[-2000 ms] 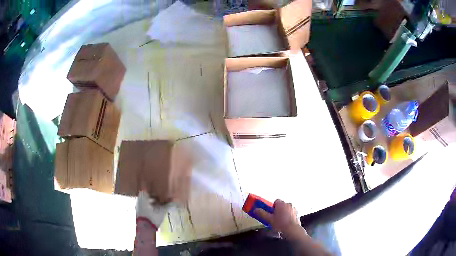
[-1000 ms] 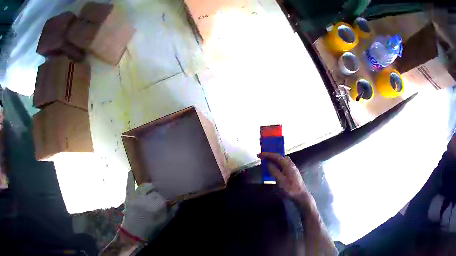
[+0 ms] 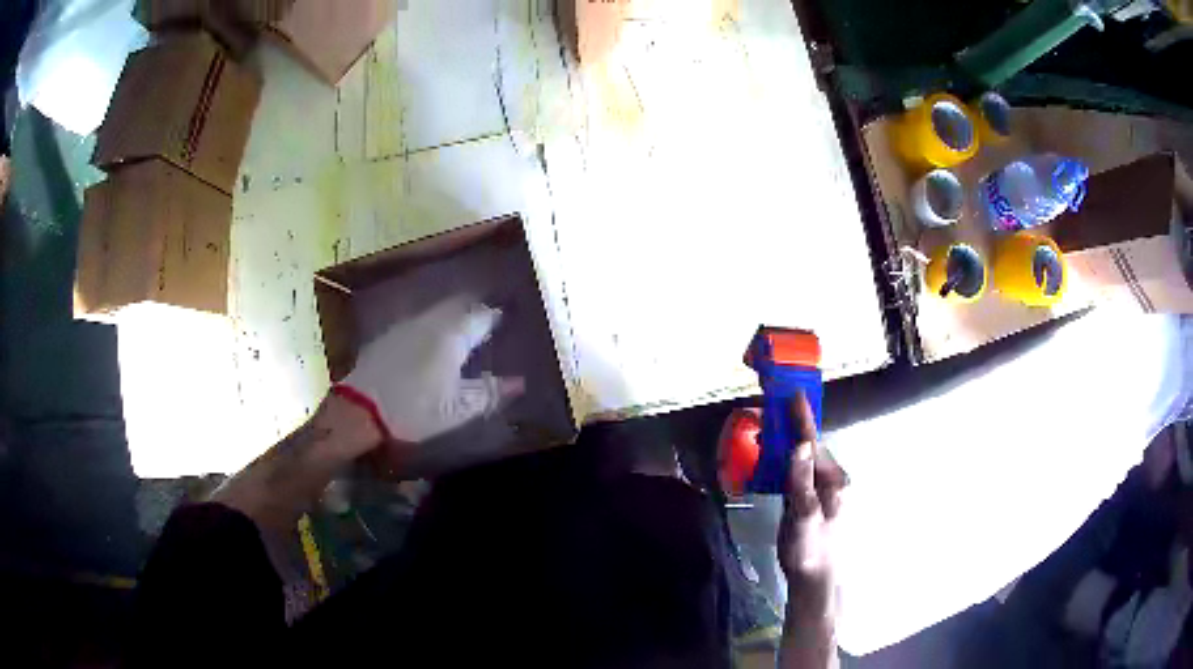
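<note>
An open brown carton (image 3: pixel 553 327) lies at the worktable's near edge, close to my body, with a flat pale layer inside. My left hand (image 3: pixel 425 373), in a white knitted glove with a red cuff, is over the carton's inside with its fingers apart. Whether it touches the layer is hard to tell. My bare right hand (image 3: pixel 810 503) holds a blue tape gun (image 3: pixel 790 405) with an orange-red head, right of the carton at the table's edge.
Closed brown cartons (image 3: pixel 157 242) stand along the worktable's (image 3: pixel 693 209) left side. Another carton (image 3: pixel 595 26) is cut off at the top. At right, the cardboard side surface holds yellow tape rolls (image 3: pixel 1031 268), a pale ring (image 3: pixel 937 199) and a water bottle (image 3: pixel 1034 192).
The open carton came to the near edge. My left hand moved from its near rim to over its inside. My right hand moved right and turned the tape gun.
</note>
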